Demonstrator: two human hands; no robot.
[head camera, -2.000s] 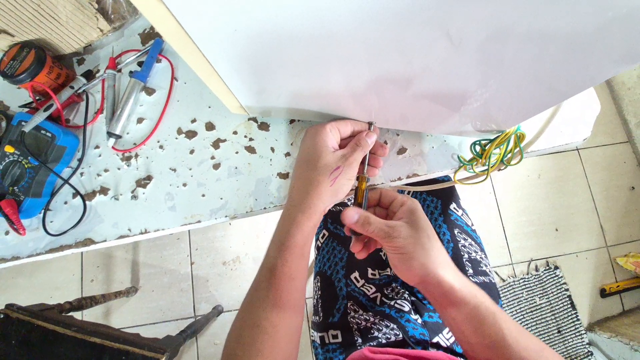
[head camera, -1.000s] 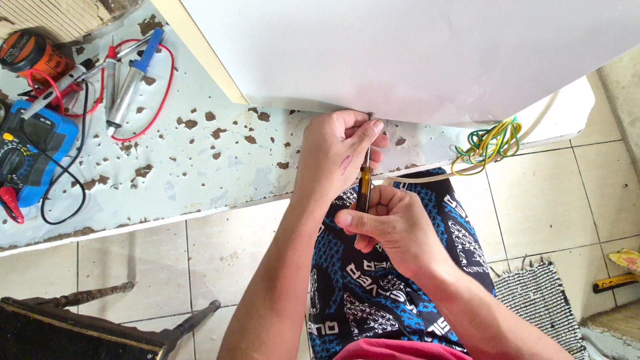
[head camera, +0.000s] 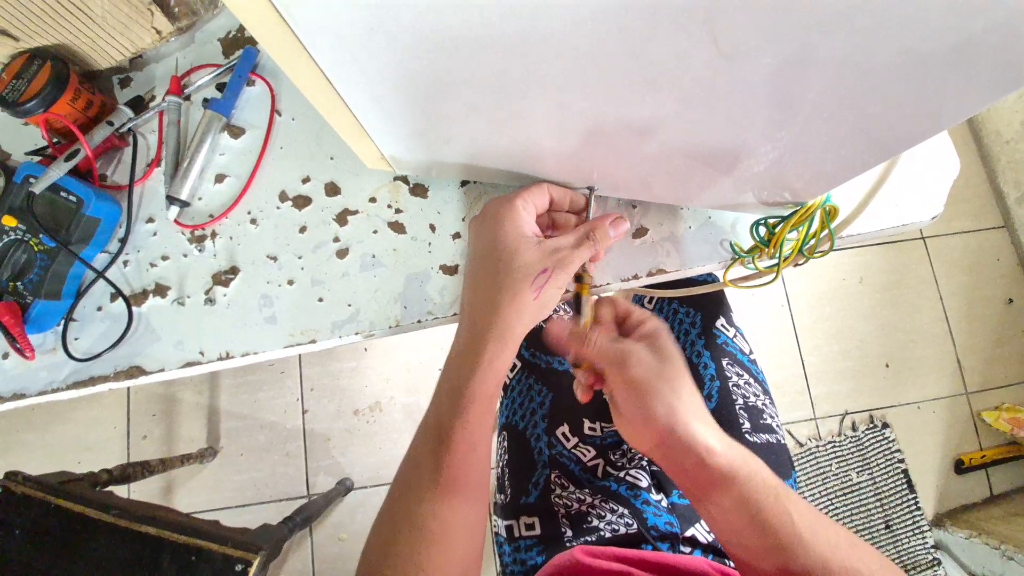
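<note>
A screwdriver (head camera: 583, 290) with a dark and yellow handle is in my right hand (head camera: 632, 360), which is blurred around the handle. Its shaft points up to the lower edge of a large white panel (head camera: 624, 104). My left hand (head camera: 536, 240) is at that edge, its thumb and fingers closed around the metal shaft (head camera: 591, 210) near a small screw head or tip; which it is cannot be told. A bundle of green and yellow wire (head camera: 784, 240) lies to the right of the hands, beside a pale cable (head camera: 696, 291).
On the worn, chipped tabletop (head camera: 360, 264) at left lie a blue multimeter (head camera: 64, 240), its red and black leads, a blue-handled desoldering pump (head camera: 212, 128) and an orange jar (head camera: 56, 88). A dark wooden stool (head camera: 144, 520) and a woven mat (head camera: 864, 480) are on the tiled floor.
My right hand has shifted its hold on the screwdriver handle and is blurred with motion. My left hand stays at the panel's edge.
</note>
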